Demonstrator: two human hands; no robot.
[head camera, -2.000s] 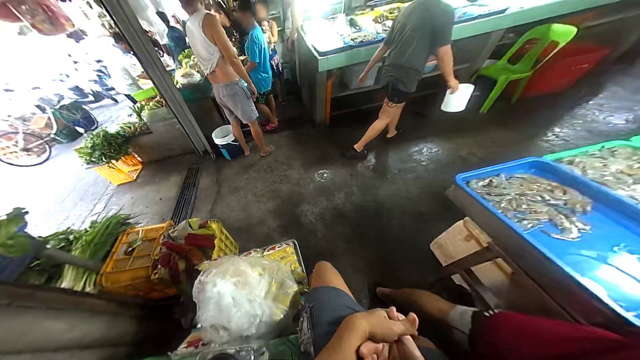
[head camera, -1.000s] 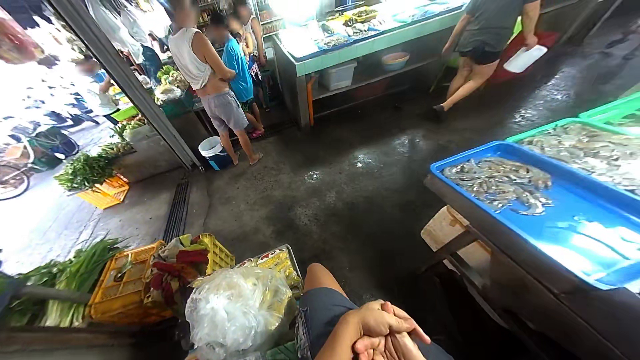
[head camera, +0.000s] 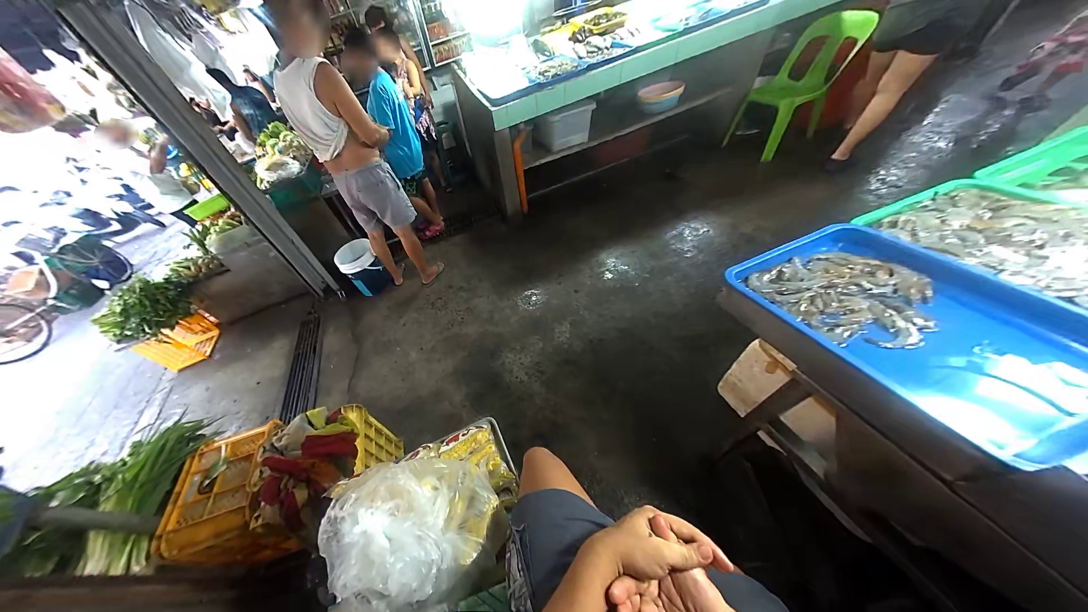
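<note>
My left hand (head camera: 650, 544) lies over my right hand (head camera: 676, 591) above my lap, the two clasped loosely together; no object shows in either. Part of the right hand is hidden under the left and cut off by the bottom edge. Left of them is a clear plastic bag (head camera: 408, 531), bulging with more plastic, beside yellow packets (head camera: 480, 450) in a metal-rimmed tray. To the right, a blue plastic tray (head camera: 960, 374) holds a pile of raw shrimp (head camera: 841, 293). Green trays (head camera: 926, 194) of more shrimp adjoin it.
Yellow crates (head camera: 225, 484), one with cloths (head camera: 310, 463), and leafy greens (head camera: 140, 484) stand at left. A floor drain (head camera: 302, 361) lies beyond. People stand near a white-and-blue bucket (head camera: 361, 265) and a tiled counter (head camera: 595, 89). A green chair (head camera: 795, 85) stands by wet floor (head camera: 552, 340).
The person in dark shorts, seen earlier walking with a white container, has moved right, toward the frame's upper right edge. My hands stay clasped.
</note>
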